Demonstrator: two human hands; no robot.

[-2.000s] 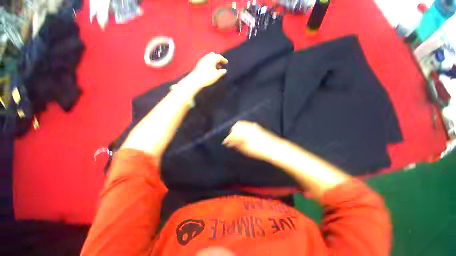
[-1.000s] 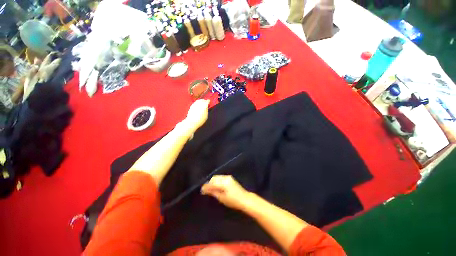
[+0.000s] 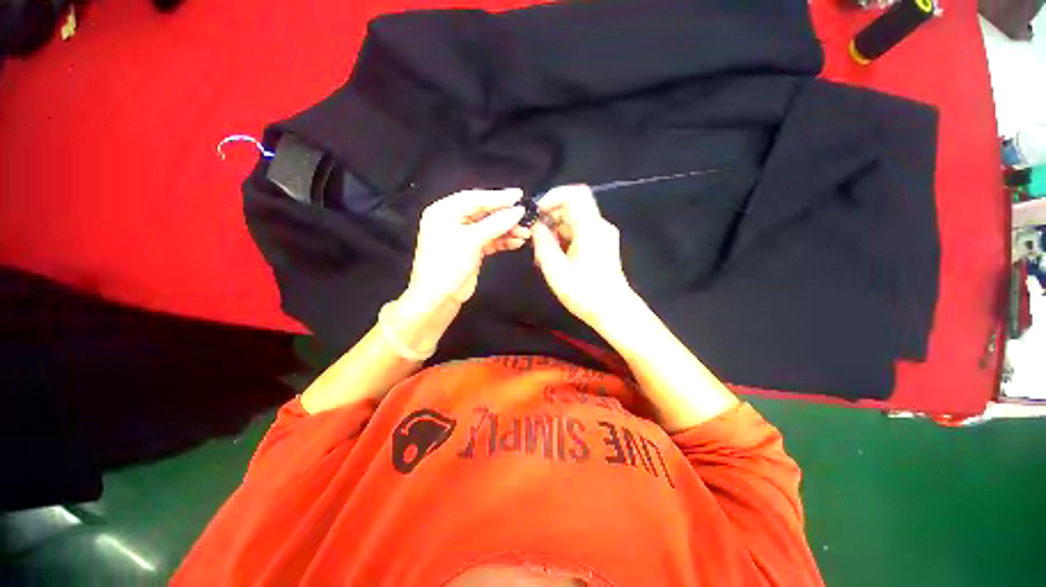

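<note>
A dark coat (image 3: 642, 126) lies across the red table, its collar end to the left with a pale hanger hook (image 3: 243, 147) sticking out. My left hand (image 3: 465, 235) and my right hand (image 3: 579, 241) meet over the coat's middle. A small shiny dark button (image 3: 529, 211) is pinched between the fingertips of both hands. A thin line, perhaps thread or the coat's edge, runs right from my right hand over the cloth. No needle can be made out.
The red table cloth (image 3: 138, 172) shows left of the coat. A black thread spool (image 3: 892, 31) with a yellow end lies beyond the coat at upper right. Black cloth (image 3: 138, 390) hangs at lower left. A cluttered white surface is at the right edge, above green floor (image 3: 918, 493).
My left hand has come back from the loose buttons beyond the coat and now meets my right hand at a button. The view has tilted down onto the coat.
</note>
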